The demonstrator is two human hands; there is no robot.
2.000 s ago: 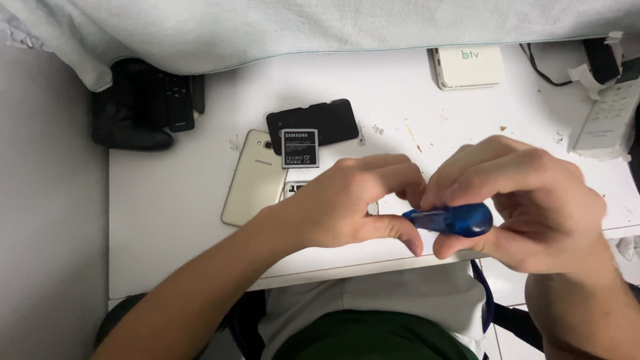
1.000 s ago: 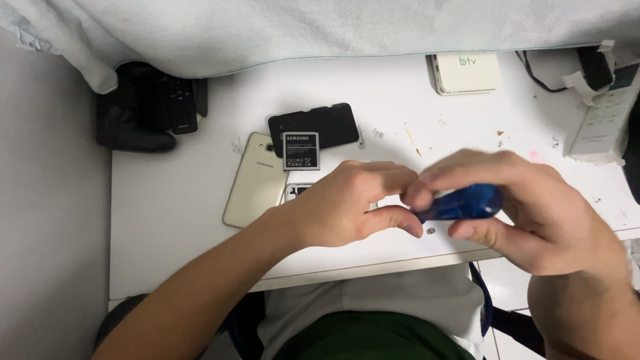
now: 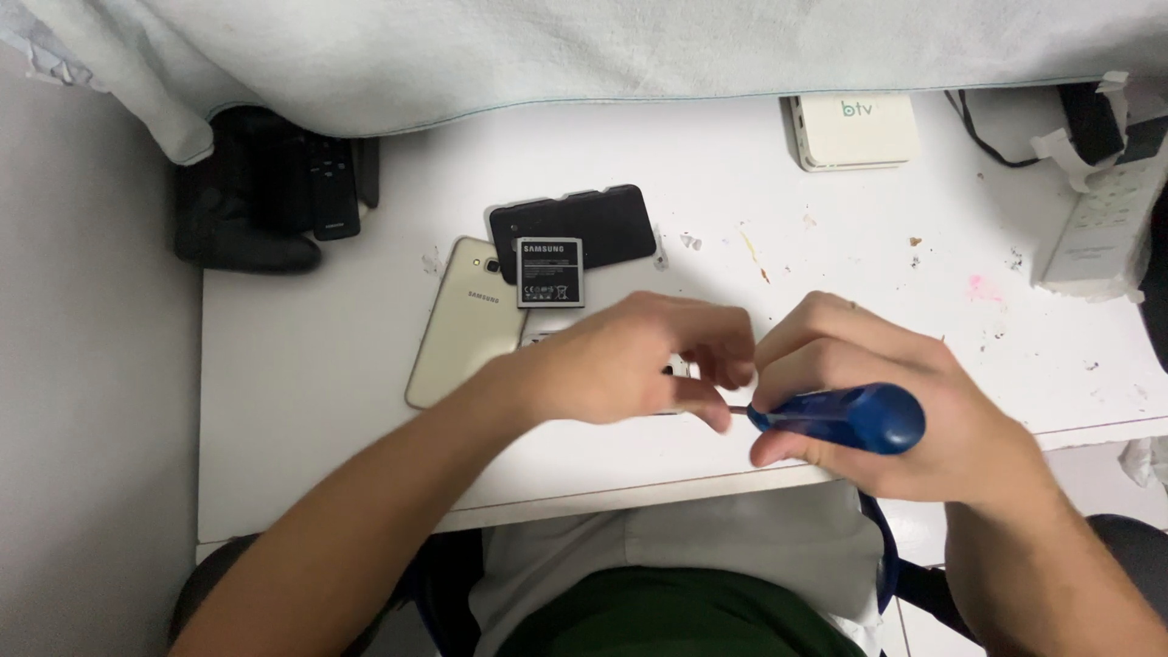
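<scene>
My right hand (image 3: 876, 392) grips a screwdriver by its translucent blue handle (image 3: 844, 418); the thin shaft points left toward my left hand. My left hand (image 3: 648, 356) is curled over a phone body (image 3: 538, 338), which it mostly hides, with its thumb near the screwdriver shaft. Whether those fingers hold anything cannot be told. Left of that hand lies a gold Samsung phone back cover (image 3: 465, 333), camera hole at the top. A Samsung phone battery (image 3: 550, 273) rests partly on a black phone case (image 3: 584, 224) behind my left hand.
White table (image 3: 310, 383) with stains and small debris at its right. At the back left are a black case (image 3: 228, 201) and a black remote control (image 3: 333, 192). A cream TV box (image 3: 858, 137) stands at the back; a white remote control (image 3: 1100, 228) and cable lie right.
The gap between my hands has widened at the fingertips, and the screwdriver's shaft now shows between them. The battery, cover and black case have stayed in place.
</scene>
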